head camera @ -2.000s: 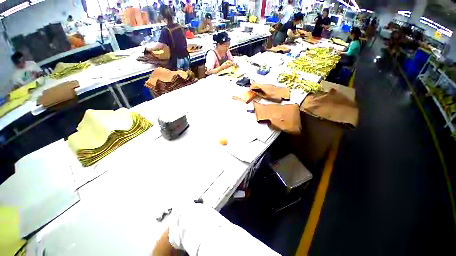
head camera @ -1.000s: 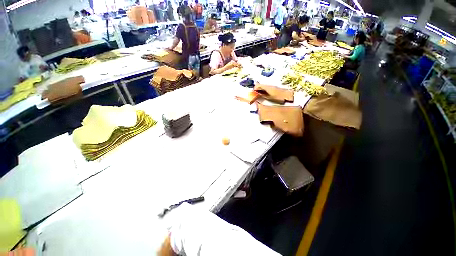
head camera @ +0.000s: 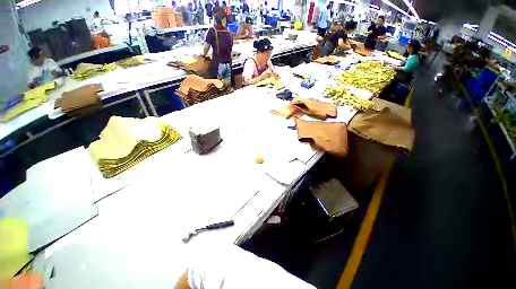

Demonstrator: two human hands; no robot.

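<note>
A white sleeve, my right arm, comes in from the bottom edge. Only a strip of skin at the wrist of my right hand [head camera: 183,279] shows; the fingers are cut off below. My left hand is not in view. A hammer [head camera: 209,228] with a dark handle and slim metal head lies on the white table [head camera: 170,197], just beyond my sleeve. At the lower left lie a yellow piece [head camera: 12,242] and an orange piece [head camera: 25,281], both cut off by the picture's edge. A small orange lump [head camera: 259,160] lies further up the table.
A yellow wavy-edged stack [head camera: 133,144] and a grey stack [head camera: 205,140] stand on the table. Brown bag bodies [head camera: 322,135] overlap its right edge beside a brown cardboard sheet [head camera: 385,124]. A metal-topped stool [head camera: 334,197] stands right of the table. A seated person [head camera: 260,65] works further along.
The view has shifted slightly, so the table's things sit lower or further right. My sleeve has drawn down, and the hammer, partly covered before, now shows whole. The orange piece has come into view.
</note>
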